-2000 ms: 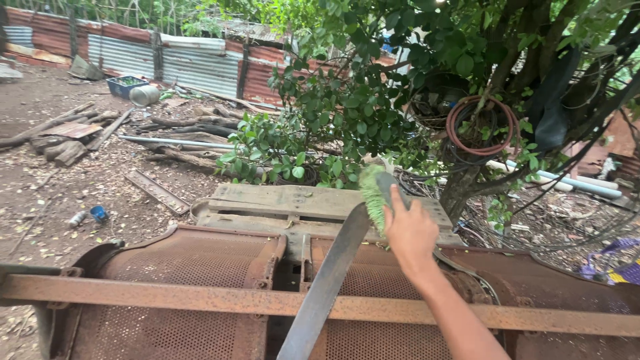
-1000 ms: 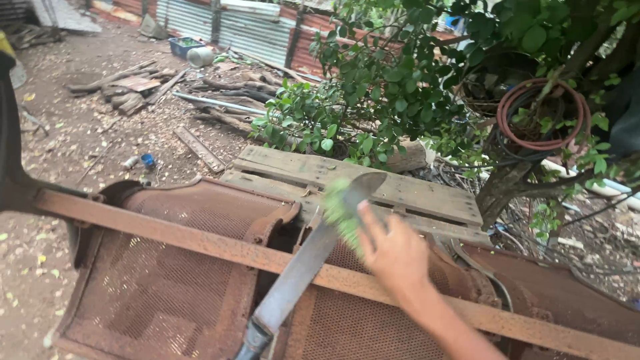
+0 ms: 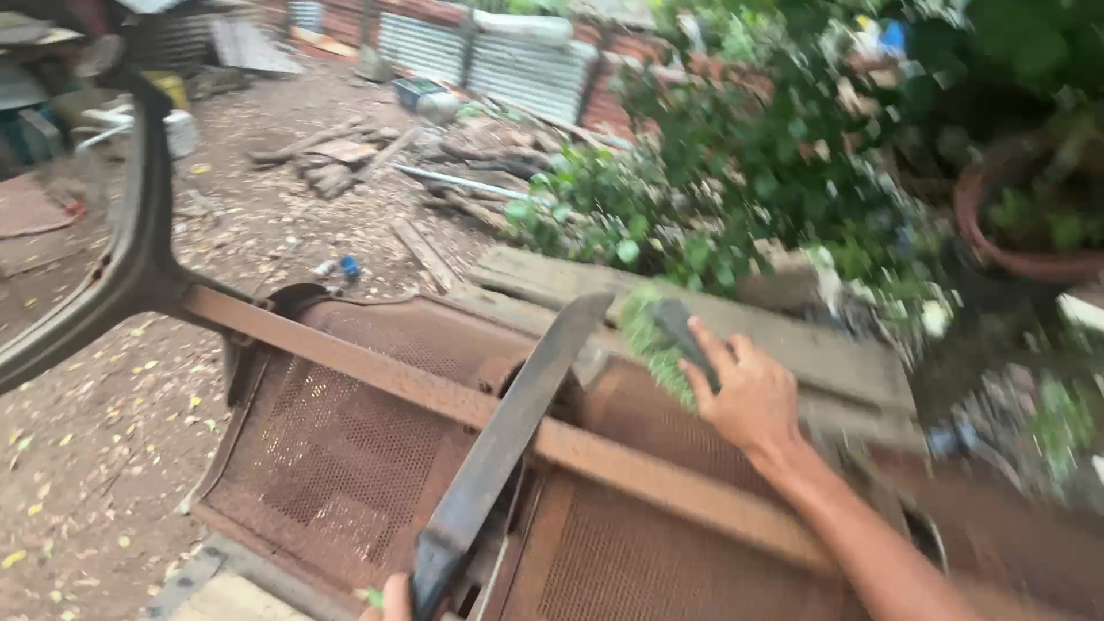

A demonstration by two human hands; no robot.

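Observation:
My left hand (image 3: 398, 599), partly cut off by the bottom edge, is closed round the dark handle of a machete (image 3: 514, 427). The blade slants up to the right across a rusty metal bar. Just right of the blade's tip, my right hand (image 3: 749, 386) grips a green-bristled scrub brush (image 3: 660, 341) with a dark back. A gap shows between bristles and blade. Below both hands lie rusty perforated metal seats (image 3: 345, 440) joined by the rusty bar (image 3: 371, 358).
Weathered wooden planks (image 3: 776, 345) lie behind the seats. A curved metal armrest frame (image 3: 151, 207) rises at left. Leafy branches (image 3: 690, 190) hang near my right hand. Beyond are piled logs (image 3: 345, 159), a blue cup (image 3: 349, 267) and a corrugated metal fence (image 3: 530, 73).
The brush was against the machete blade one second ago and is now off it to the right. My left hand and the armrest frame's curve have come into view as the view shifted left.

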